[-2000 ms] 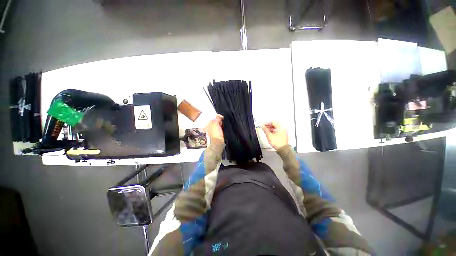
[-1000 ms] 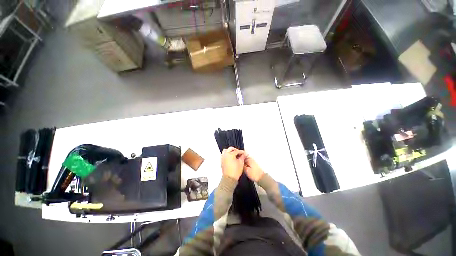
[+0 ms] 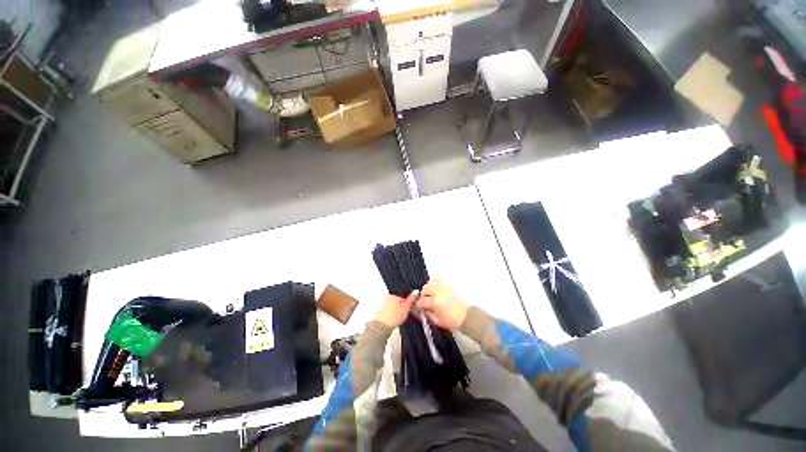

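Note:
A sheaf of long black strips [image 3: 402, 262] lies on the white table in front of me, its near end close to my body. My left hand [image 3: 395, 309] and my right hand [image 3: 440, 305] meet on top of the sheaf, fingertips pinched close together. A thin whitish tie [image 3: 429, 340] runs from the fingers down over the strips. The fingers hide where the tie goes round the sheaf. A tied black bundle [image 3: 554, 269] with a white knot lies to the right.
A black sewing machine [image 3: 234, 353] stands at left, with more tied bundles [image 3: 58, 334] beyond it. A brown card [image 3: 337, 303] lies near the sheaf. Another dark machine [image 3: 694, 221] is at right. A stool [image 3: 513, 75] and open carton [image 3: 353, 110] stand across the aisle.
My hands went from either side of the spread sheaf to meeting on top of it. The sheaf is narrower at the hands, and a whitish tie now shows on it. The view has tilted up.

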